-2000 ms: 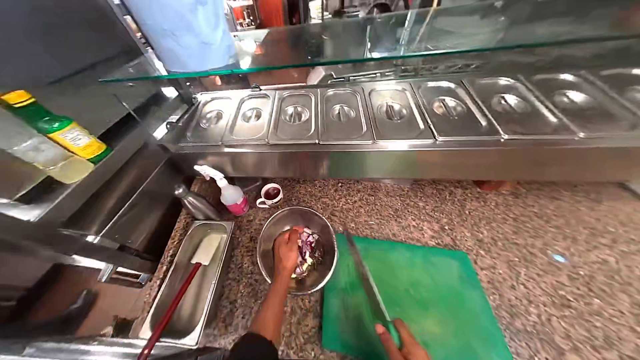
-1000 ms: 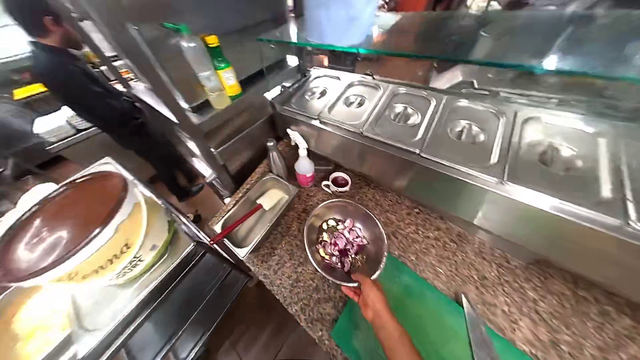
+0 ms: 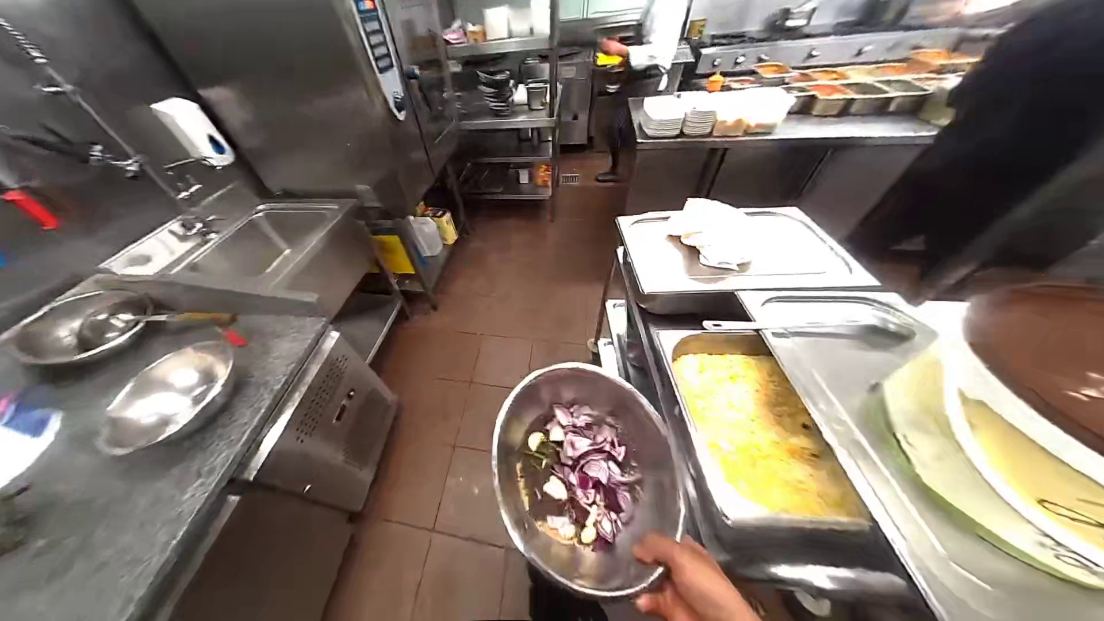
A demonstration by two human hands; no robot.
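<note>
A round steel bowl [image 3: 591, 479] is held tilted at the bottom centre, above the tiled floor. Cut red onion [image 3: 591, 457] lies in it, with pale garlic-like pieces [image 3: 555, 488] and some green bits on its left side. My right hand [image 3: 686, 578] grips the near right rim, thumb over the inside and fingers underneath, mostly hidden. My left hand is out of view.
On the right, a trolley holds a deep pan of yellow food [image 3: 759, 431], a lidded tub [image 3: 1018, 448] and a tray [image 3: 811, 250] with a cloth. At left, a worktop [image 3: 285, 345] bears steel bowls [image 3: 177, 388] beside a sink [image 3: 276, 241]. Two people stand beyond.
The bowl stood on the granite counter by the green board two seconds ago; it is now held up, away from it. My right hand has let go of the knife. The view has swung far left.
</note>
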